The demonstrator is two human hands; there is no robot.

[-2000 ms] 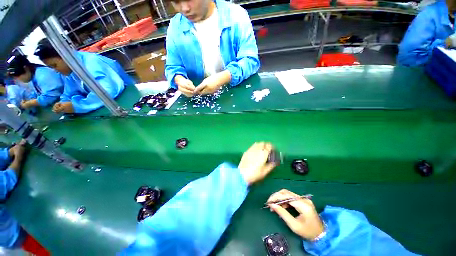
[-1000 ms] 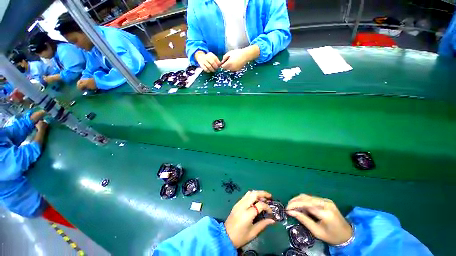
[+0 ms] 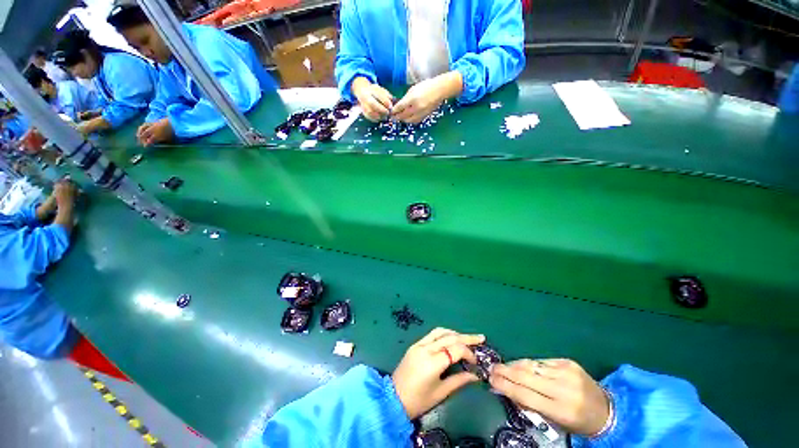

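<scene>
A black device housing (image 3: 484,359) is held between my two hands above the near bench. My left hand (image 3: 433,374) grips its left side, with a red ring on one finger. My right hand (image 3: 554,392) is at its right side, fingertips on it; whether it holds tweezers cannot be seen. More black housings (image 3: 513,437) lie just below my hands, partly hidden and cut by the bottom edge. Small black parts (image 3: 405,317) lie in a loose heap left of my hands, with a white square piece (image 3: 343,348) beside them.
Several housings (image 3: 296,318) are grouped left of the heap. The green belt (image 3: 543,227) carries spaced housings (image 3: 689,291). Across it, a person in a blue smock (image 3: 491,52) handles a small part near scattered white bits, dark units (image 3: 315,121) and a paper sheet (image 3: 590,105). A metal pole stands left.
Since two seconds ago, my left hand has come back from the belt with a housing, and both hands have met on it. Belt housings have shifted right over the last second.
</scene>
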